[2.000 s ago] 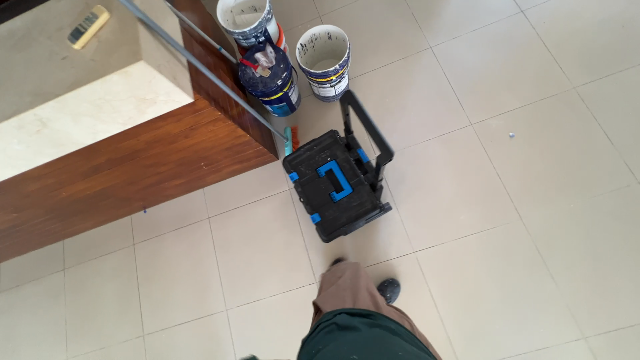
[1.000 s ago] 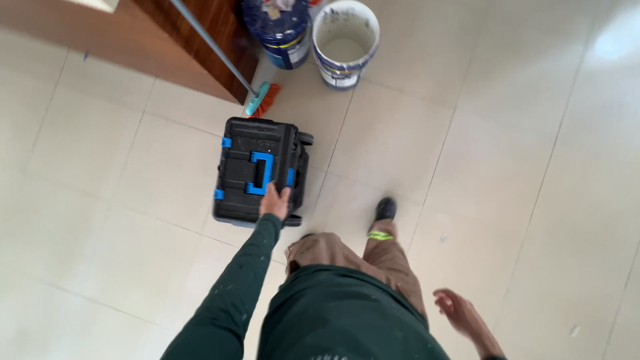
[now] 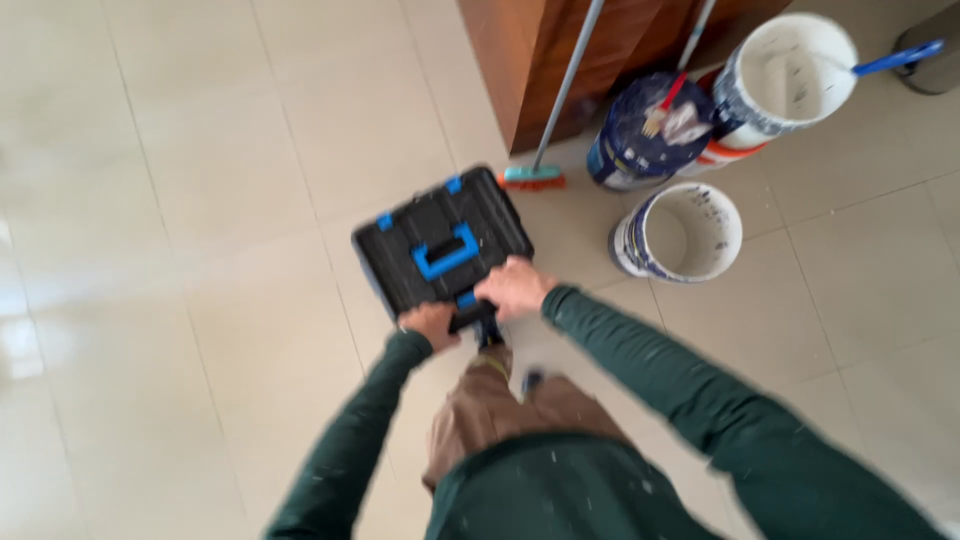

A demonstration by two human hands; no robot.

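Note:
Below me on the tiled floor is a black plastic toolbox (image 3: 420, 247) with blue latches and a blue lid handle, its near side turned toward my legs. My left hand (image 3: 430, 326) grips the near edge at the left corner, fingers partly hidden. At the right of that same edge, my right hand (image 3: 514, 287) is closed over the black rim or pull handle; which of the two cannot be told. A blue latch shows between both hands. The lid is closed.
Beyond the toolbox, a broom (image 3: 532, 176) leans on a wooden counter (image 3: 555, 75). To the right stand an open paint bucket (image 3: 679, 232), a lidded blue bucket (image 3: 645, 139) with a brush on top, and stacked white buckets (image 3: 795, 75).
Both hands are now on the toolbox's near edge; a second ago my left hand was at its blue handle and my right hung free. The toolbox has turned, and its raised pull handle is no longer seen extended.

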